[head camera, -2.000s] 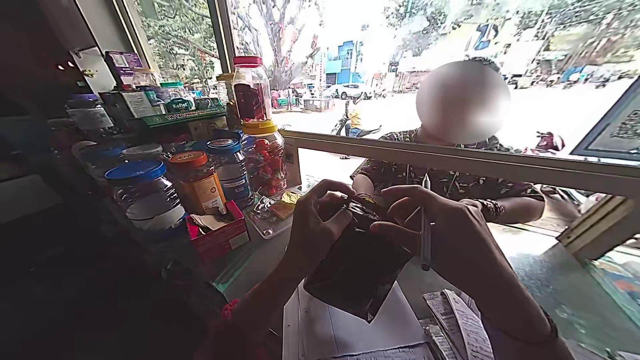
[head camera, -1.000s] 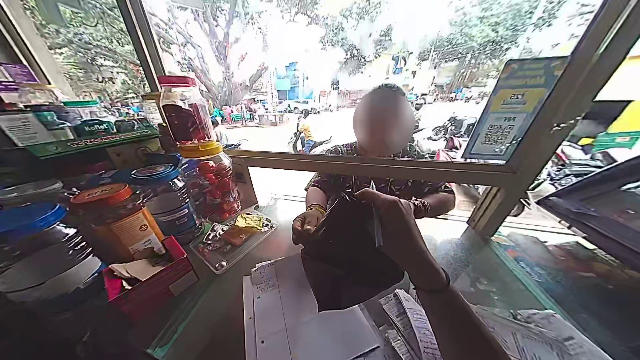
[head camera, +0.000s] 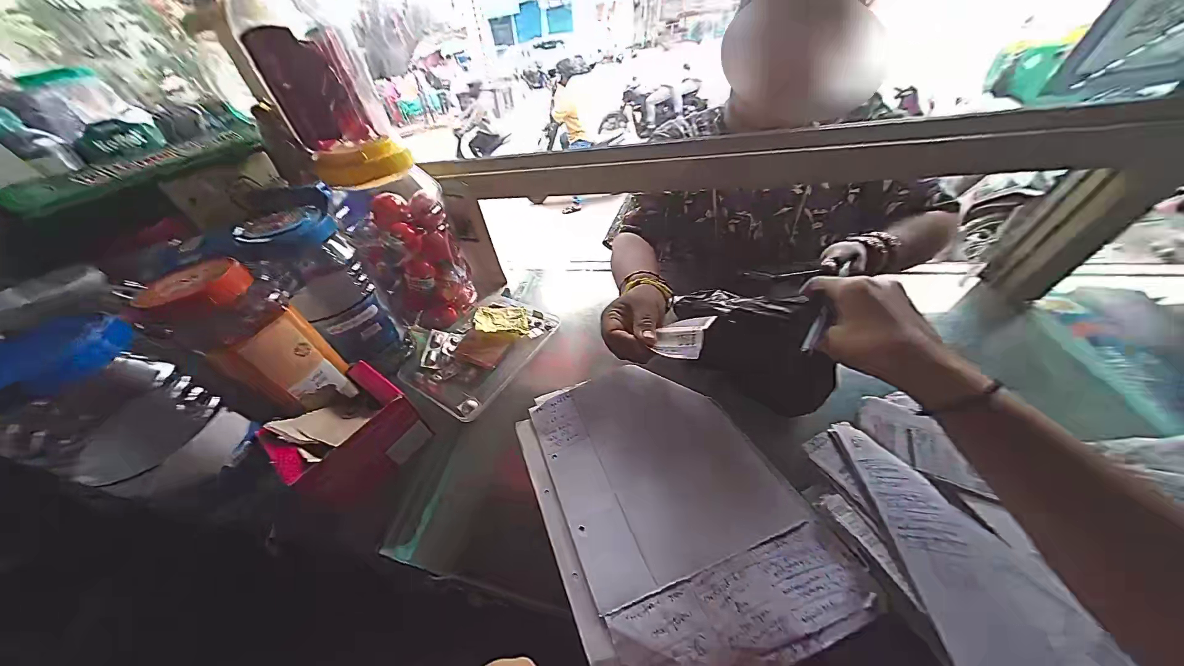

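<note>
At the counter opening, my right hand grips the top of a black plastic bag, with a pen also between its fingers. A person's hand with yellow bangles is left of the bag and holds what looks like a folded banknote. The person's other hand is just behind mine; whether it touches the bag is hidden. A small skin-toned sliver at the bottom edge may be part of my left hand, too little to tell. White sheets and a handwritten page lie below the bag.
Left stand plastic jars with blue, orange and yellow lids, a red box and a clear tray of small packets. Handwritten slips lie right. A metal window frame crosses above the counter.
Two seconds ago both my hands held the black bag; now only my right does, farther out at the opening. The person's hand now shows a folded note. The view has tilted down.
</note>
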